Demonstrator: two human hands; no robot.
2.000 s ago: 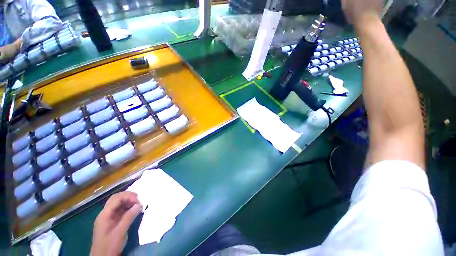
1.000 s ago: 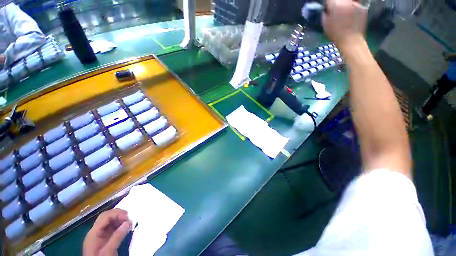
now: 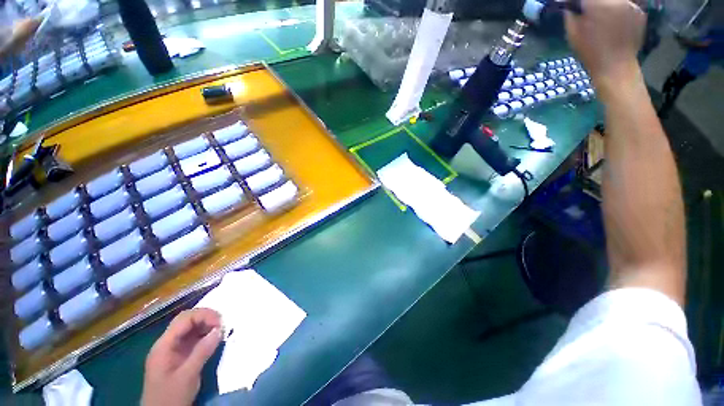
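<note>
My right hand (image 3: pixel 607 36) is raised at the top right, closed on a small dark part with a pale bluish end (image 3: pixel 533 9). The part is just above the silver nozzle of the upright black hot-air gun (image 3: pixel 476 99); much of it is cut off by the top edge or hidden by my fingers. My left hand (image 3: pixel 184 349) is low on the left, fingers pinching the edge of a white wipe (image 3: pixel 258 317) on the bench. Pale device housings (image 3: pixel 186 244) stand in rows in a clear blister tray on the amber carrier tray (image 3: pixel 317 162).
A creased white wipe (image 3: pixel 429 198) lies beside the gun. More housings (image 3: pixel 548 86) and clear trays (image 3: pixel 381 51) are beyond it. A loose black part (image 3: pixel 216 93) and a black clip (image 3: pixel 36 168) are on the carrier. Another person's sleeve (image 3: pixel 71 14) shows top left.
The view has shifted back after swinging a second ago. My right hand stays above the nozzle with the part. The other person's arm at the top left has moved up. My left hand stays at the wipe.
</note>
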